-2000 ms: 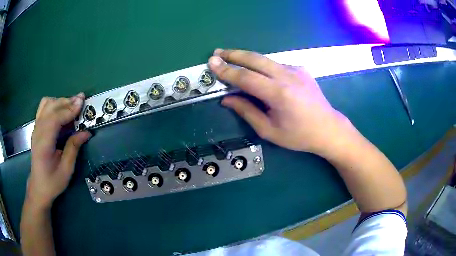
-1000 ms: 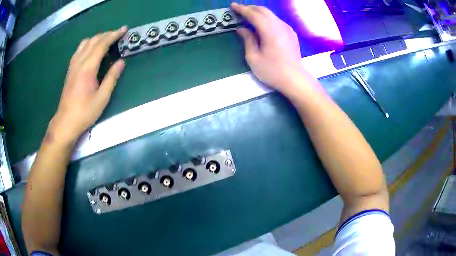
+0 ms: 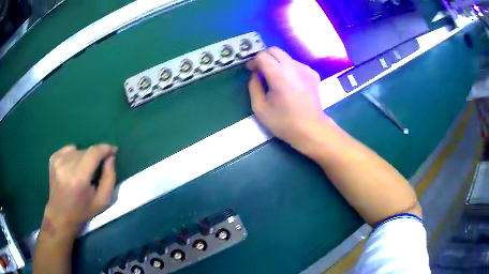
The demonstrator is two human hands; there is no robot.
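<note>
A six-port strip (image 3: 195,68) lies at a slant on the green conveyor belt, ports facing up. My right hand (image 3: 284,91) is at its right end, fingertips bent and close to its lower right corner; whether they touch it is hard to tell. My left hand (image 3: 83,184) is empty over the near side of the belt, away from the strip, thumb and forefinger curled with a gap between them. A second six-port strip (image 3: 185,251) with dark pins along its far edge lies on the green bench, its left end cut off by the picture's bottom edge.
A bright conveyor side rail (image 3: 193,160) runs between belt and bench. Violet-white UV light (image 3: 316,37) falls on the belt at the upper right, beside a dark unit. Tweezers (image 3: 386,111) lie on the bench at the right. The far rail (image 3: 69,51) curves at the upper left.
The first strip went from the near rail onto the belt in both hands. My left hand has since let go and drawn back toward me. The bench strip now appears lower in view.
</note>
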